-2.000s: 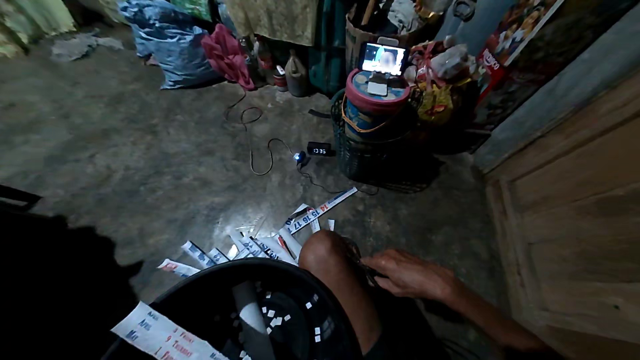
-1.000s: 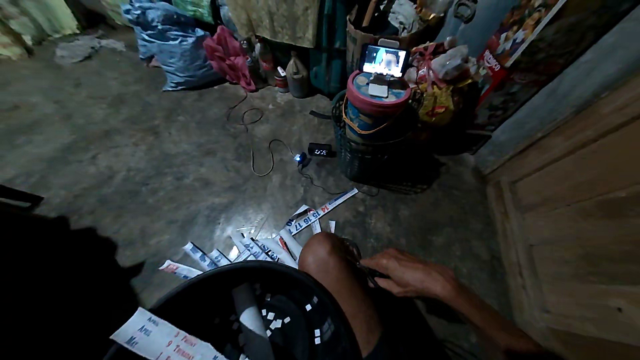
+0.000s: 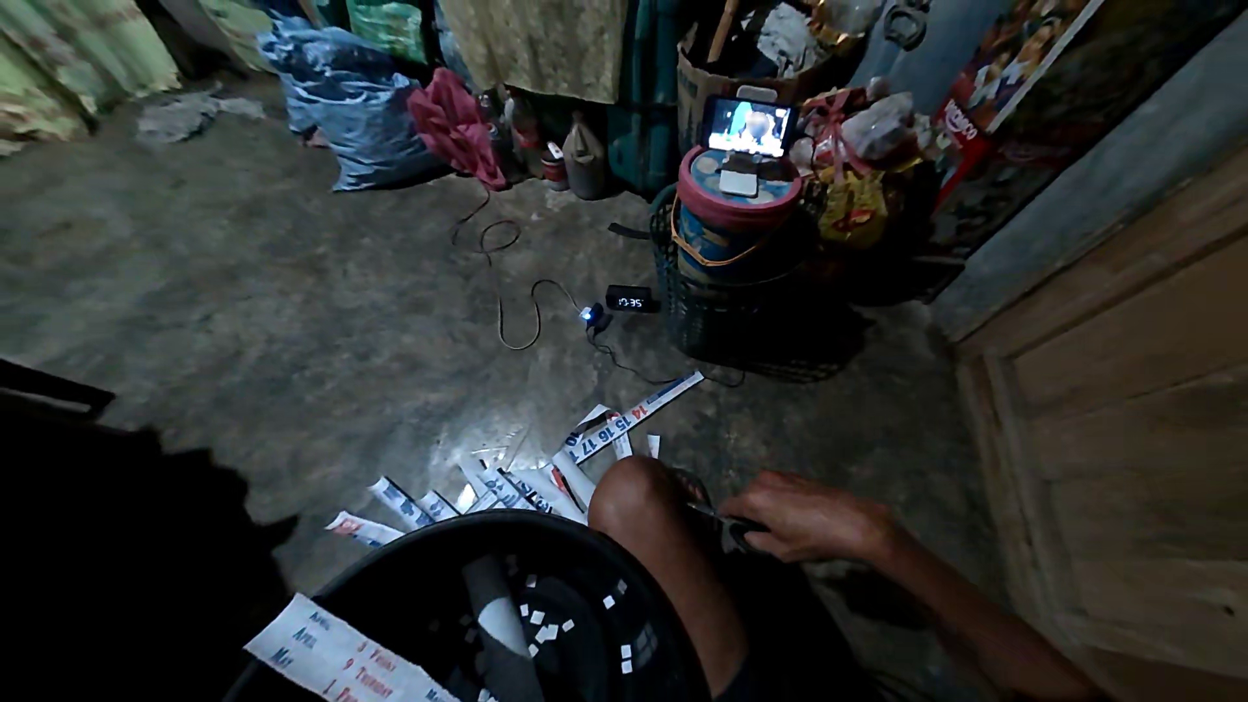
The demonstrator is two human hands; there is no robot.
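My right hand point(image 3: 814, 519) is at the lower right, beside my bent knee, with its fingers closed around the dark handles of what looks like a pair of scissors point(image 3: 733, 529). My left hand does not show. A black round basin point(image 3: 468, 522) stands at the bottom, holding small white paper squares point(image 3: 546, 634) and a rolled or curved grey piece point(image 3: 499, 616). Over its left rim lies a printed calendar sheet point(image 3: 336, 651). Beyond the basin, cut calendar strips point(image 3: 634, 414) are spread on the floor, one bearing a row of numbers.
A small digital clock point(image 3: 632, 298) and a cable point(image 3: 502, 302) lie on the concrete floor point(image 3: 244, 283). Behind them, a lidded bucket point(image 3: 726, 229) in a dark plastic basket point(image 3: 682, 327) carries a lit phone point(image 3: 749, 127). Bags point(image 3: 356, 117) and bottles point(image 3: 585, 161) line the back; a wooden door point(image 3: 1150, 439) stands right.
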